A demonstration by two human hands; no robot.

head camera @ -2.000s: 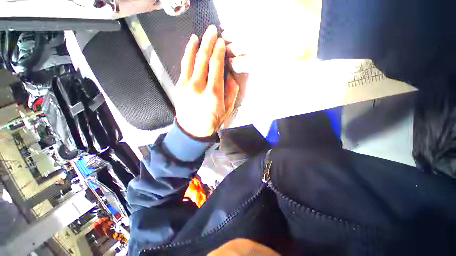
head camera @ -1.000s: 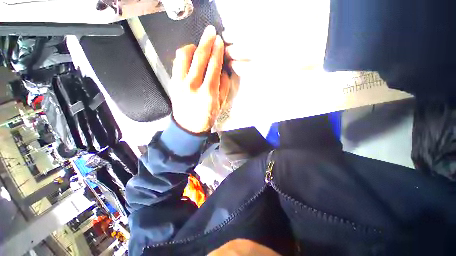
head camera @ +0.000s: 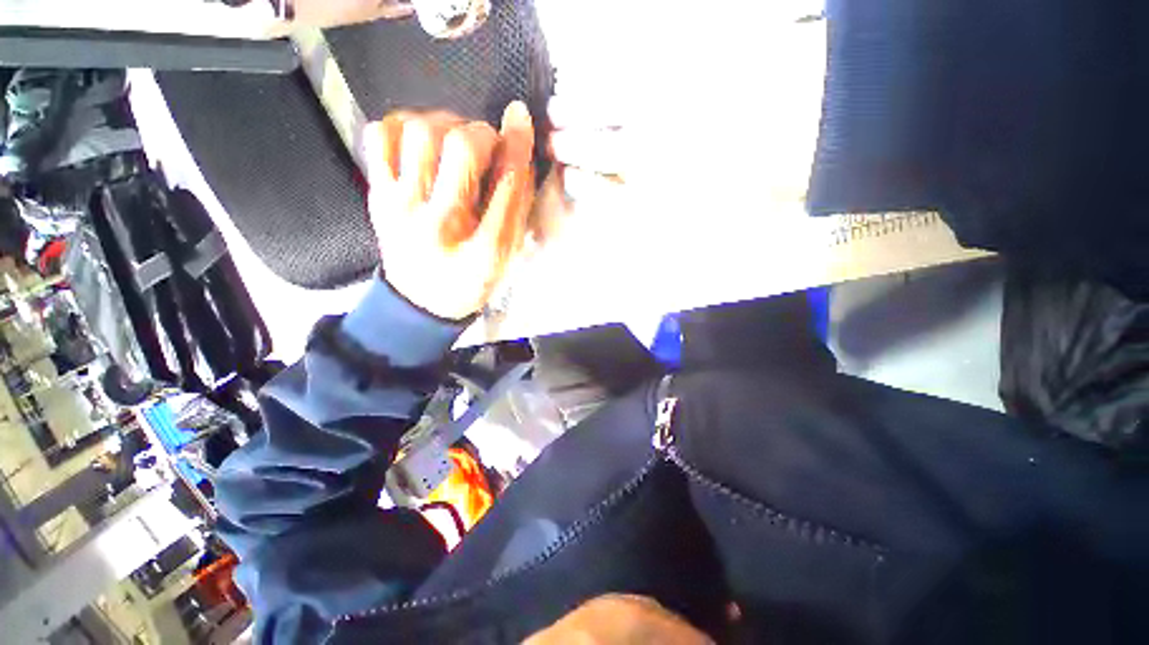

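The dark padded mesh panel (head camera: pixel 271 189) lies on the bright machine table, its rounded end to the left. A pale camouflage strip (head camera: pixel 330 88) crosses it. My left hand (head camera: pixel 441 202) lies on the panel with its fingers curled and the index finger stretched along the panel's right edge; it appears to grip the panel there. My right hand (head camera: pixel 586 151) shows only as glared fingertips at that edge; the rest is washed out, and its grip cannot be told. A round metal machine part (head camera: pixel 451 13) stands at the top; the needle area is not discernible.
The dark machine edge (head camera: pixel 151 51) crosses the upper left. Shiny black bags (head camera: pixel 164 277) are stacked at left, beyond the table. Printed scale marks (head camera: pixel 895 227) show on the table's edge near my right sleeve (head camera: pixel 958 114). A crumpled dark plastic or cloth (head camera: pixel 1077 359) is at right.
My left hand has gone from nearly straight fingers to curled ones, and sits further left and lower against the panel. The whole view has shifted slightly, moving most things left.
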